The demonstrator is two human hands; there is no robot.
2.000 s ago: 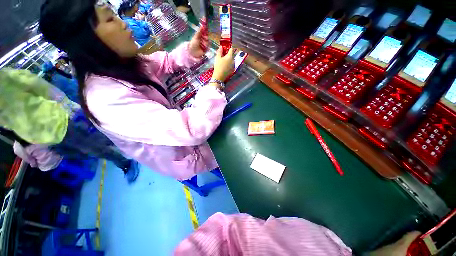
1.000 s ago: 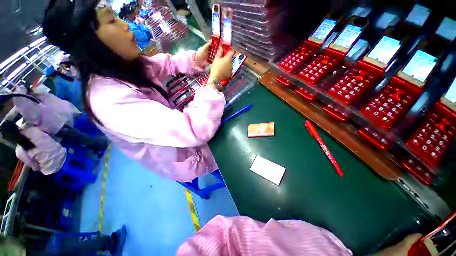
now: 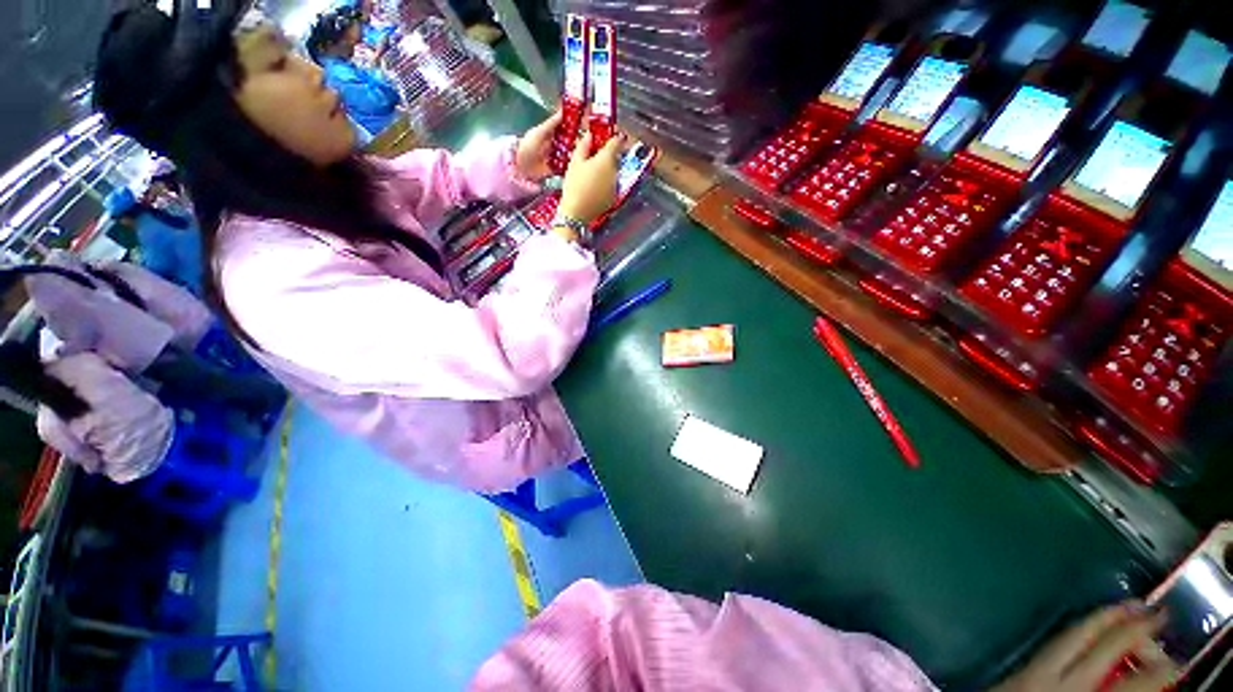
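Note:
My left hand (image 3: 1111, 652) is in the bottom right corner, partly cut off by the frame edge, with its fingers on a red phone (image 3: 1206, 595) that shows a pale screen. The phone is also cut off. My right hand is not in view. An orange piece (image 3: 698, 346) and a white piece (image 3: 717, 453) lie flat and apart on the green bench. A red pen (image 3: 867, 392) lies to their right and a blue pen (image 3: 632, 304) to the upper left.
Open red phones (image 3: 1041, 260) stand in a raised clear tray at the right, above a brown board (image 3: 865, 334). A person in pink (image 3: 392, 304) sits at the left bench edge, holding up two phones. Stacked trays (image 3: 663, 75) stand behind.
More of the phone at my left hand now shows, with its screen in view, and my fingers have shifted over it. The neighbour's two phones have come side by side. The view shifted slightly.

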